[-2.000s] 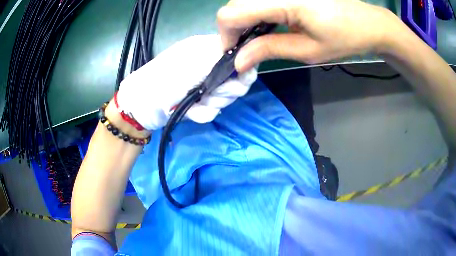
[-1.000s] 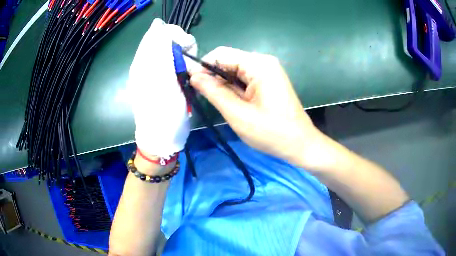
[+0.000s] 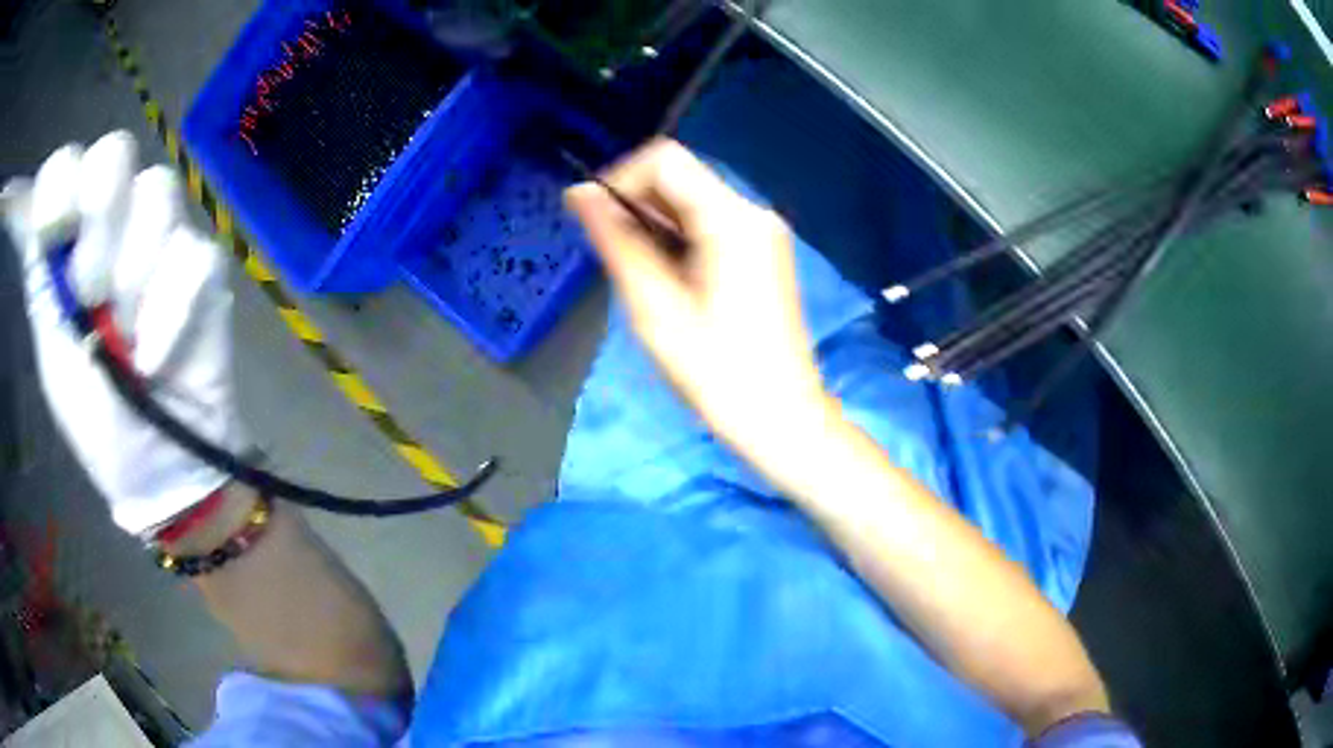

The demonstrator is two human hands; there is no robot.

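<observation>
My left hand, in a white knit glove, is at the far left over the floor. It holds a cable assembly with a blue connector and a short red section near the fingers; its black lead curves right to a free end. My bare right hand is in the middle, above the apron and beside a blue bin. Its fingers are curled around a slim dark tool, likely the thread snips, blurred and partly hidden.
A blue bin holds red-and-black parts; another blue bin holds small black pieces. Several cable assemblies cross the green bench, with pale ends overhanging its edge. Yellow-black tape marks the floor.
The view has swung left towards the floor and bins. My hands have moved apart; the left carries the cable away from the bench, and the right no longer touches the cable.
</observation>
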